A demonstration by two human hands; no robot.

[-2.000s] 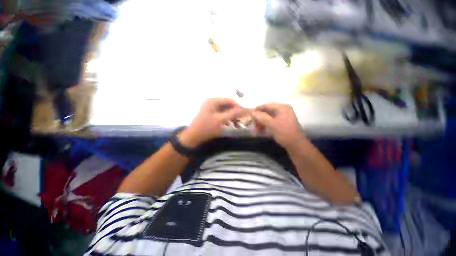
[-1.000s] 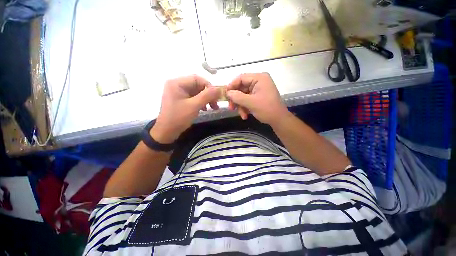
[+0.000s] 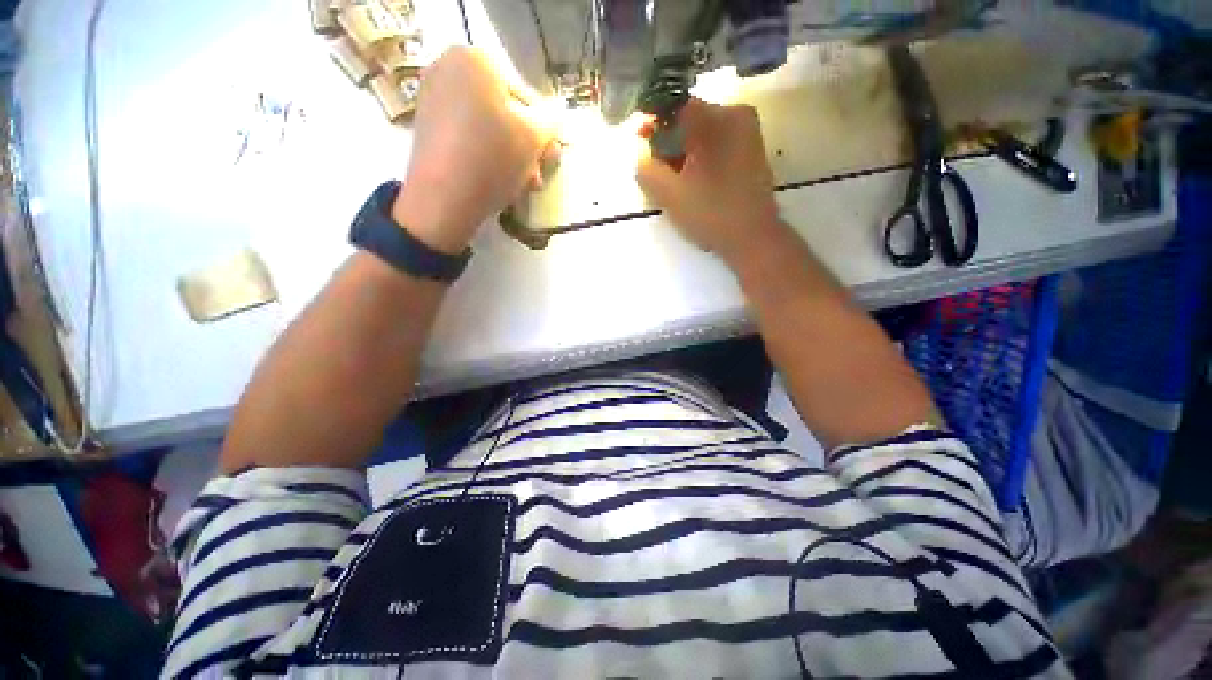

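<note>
My left hand is at the left of the needle area, fingers bent toward it. The glare there hides whether a small fabric piece is between its fingertips. My right hand is right of the needle, thumb and forefinger at a small dark greenish part beside the presser foot. The dark lower part of the sewing machine head stands between the hands. A single beige piece lies flat on the white table, left of my left forearm.
A pile of small beige and brown pieces lies behind my left hand. Black-handled shears and a smaller dark tool lie at the right. A pale cord runs along the left side. Blue baskets stand below right.
Both hands have moved forward from the table's front edge to the needle area and are now apart. The small piece seen between them is no longer visible. The view has shifted, showing the machine head.
</note>
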